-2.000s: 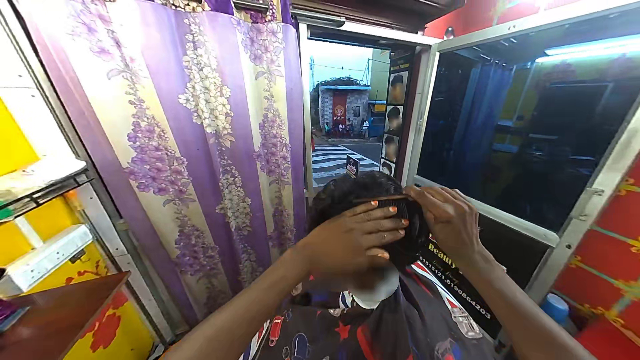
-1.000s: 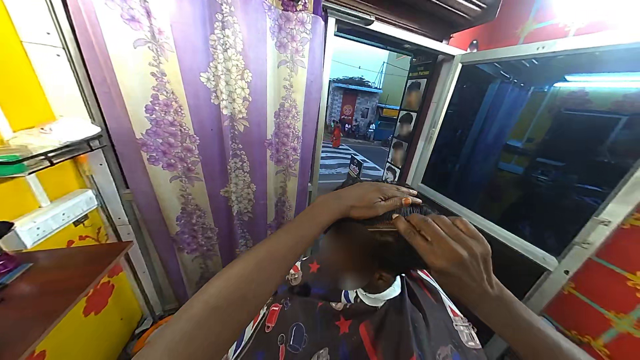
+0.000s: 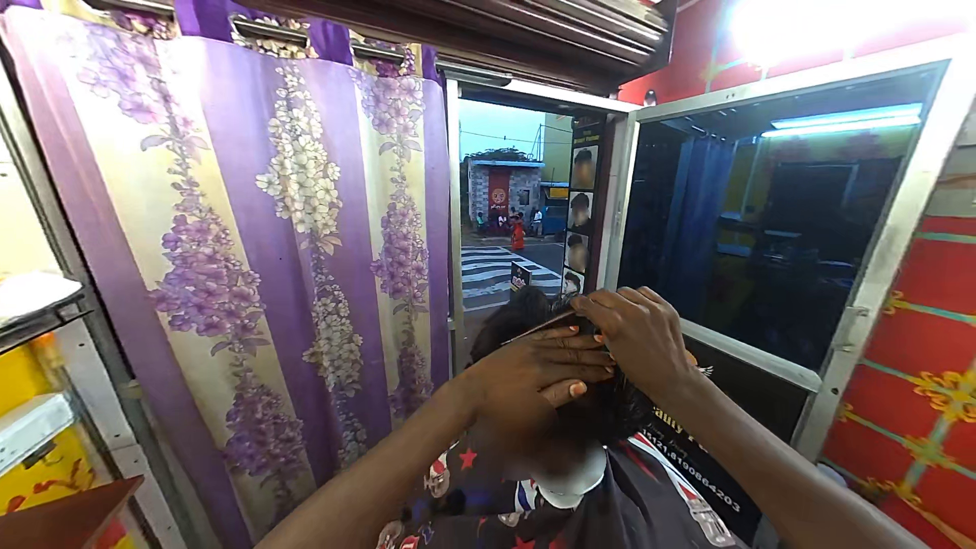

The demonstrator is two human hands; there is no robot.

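Note:
A seated person's dark hair [image 3: 507, 324] is low at the centre, above a white neck strip [image 3: 572, 484] and a dark printed cape [image 3: 488, 518]. My left hand [image 3: 545, 370] lies flat against the hair with its fingers extended and holds nothing visible. Just right of it, my right hand [image 3: 637, 335] has bent fingers on the top of the head, its fingertips close to my left fingers. A thin, light brown line runs through the hair beside both hands; whether it is a parting or a tool's edge is unclear. My right fingers hide whatever is between them.
A purple and cream floral curtain [image 3: 305, 252] hangs at left. Beyond the doorway are a striped crossing [image 3: 496, 267] and people near a building. A framed dark glass door [image 3: 762, 229] stands at right. A brown tabletop [image 3: 69, 518] juts in at lower left.
Since one second ago, my left hand has come down from the top of the head to lie flat over the hair. My right hand remains at the top of the head.

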